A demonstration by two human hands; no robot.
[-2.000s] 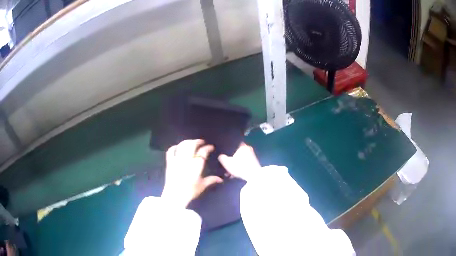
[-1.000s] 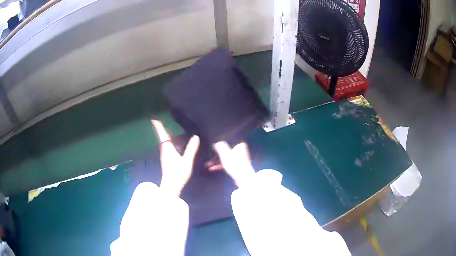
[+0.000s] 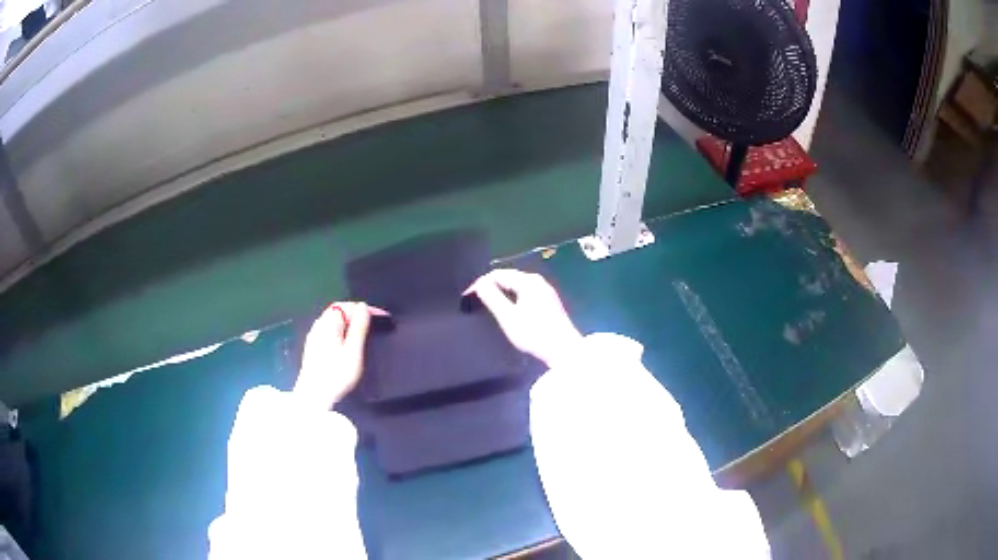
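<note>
A dark purple-black box blank (image 3: 438,352) lies in front of me on the green bench, partly folded. Its far panel stands raised or tilted at the back, and another dark panel (image 3: 454,438) shows at the near side; whether it belongs to the same blank I cannot tell. My left hand (image 3: 336,348) pinches the blank's left side flap near the far crease. My right hand (image 3: 525,312) pinches the right side flap at the same height. The fingertips are slightly blurred.
The green bench (image 3: 646,361) has a torn seam and a worn right corner. A white metal post (image 3: 631,131) stands on it at the right. Beyond are a black fan (image 3: 735,66), a red stool (image 3: 766,166) and a white plastic bag (image 3: 889,385) at the bench end.
The dark square piece that was raised beyond my hands no longer shows there. My hands have moved apart to the blank's two sides and now grip its flaps.
</note>
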